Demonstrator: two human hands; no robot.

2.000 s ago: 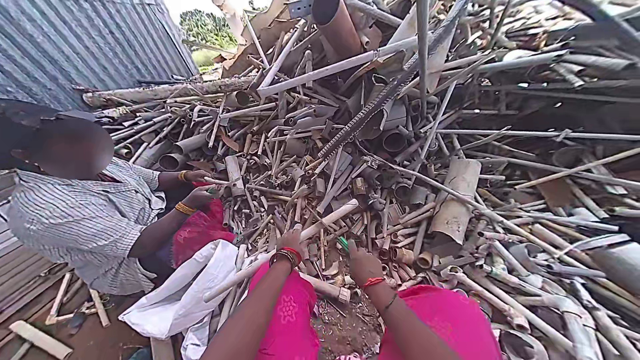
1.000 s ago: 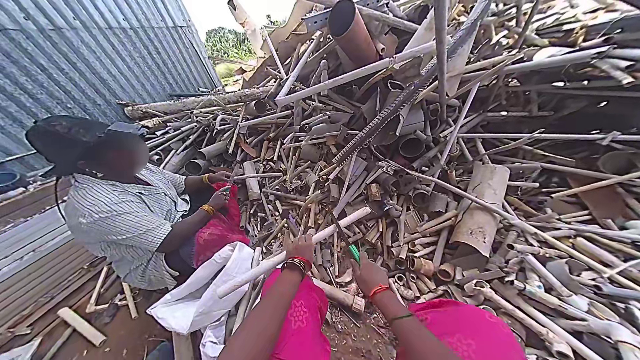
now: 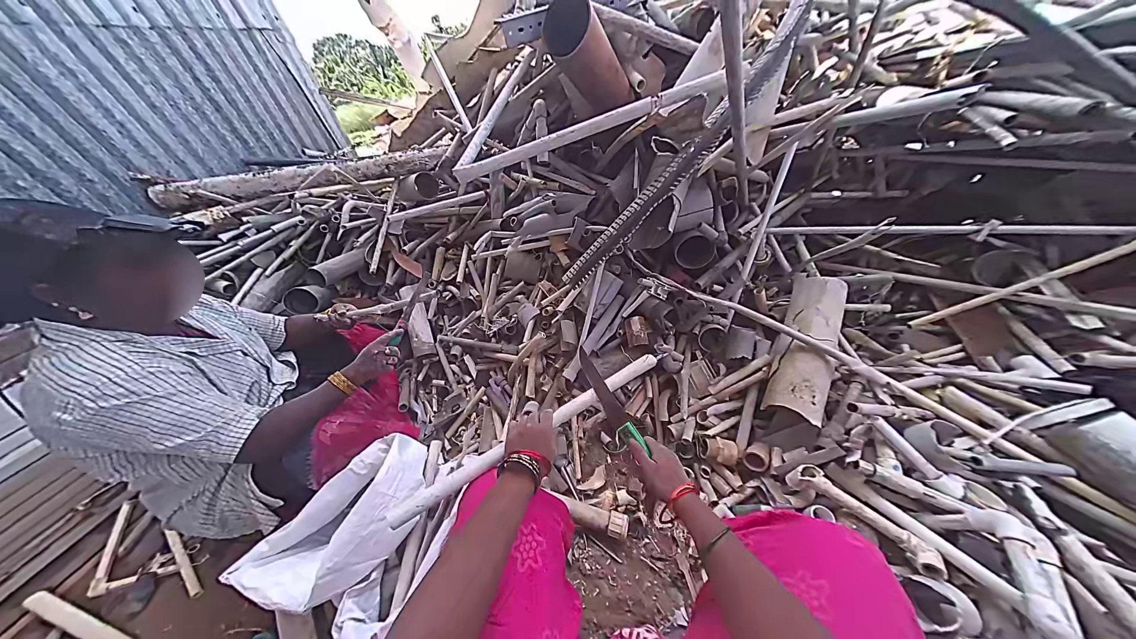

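Note:
My left hand [image 3: 531, 437] is closed around a long pale plastic pipe [image 3: 603, 399], which slants from the lower left up to the right across my lap. In my right hand [image 3: 661, 470] is the green handle of a hand saw [image 3: 606, 395]. Its dark blade points up and to the left, close to the pipe's upper right part; whether they touch I cannot tell. A short pale pipe with a wider end [image 3: 599, 517] lies below, between my knees. A white sack [image 3: 337, 524] lies to the left of my legs.
A co-worker [image 3: 160, 399] sits at the left, both hands over a red cloth. A large heap of scrap pipes [image 3: 532, 311] spreads in front and to the right, with a long toothed strip [image 3: 652, 195] slanting across it. A corrugated metal wall [image 3: 151, 80] stands behind at the left.
Both my hands stay on the pipe and the saw. The saw blade now stands out to the upper left of my right hand. The co-worker's head is lower than one second ago.

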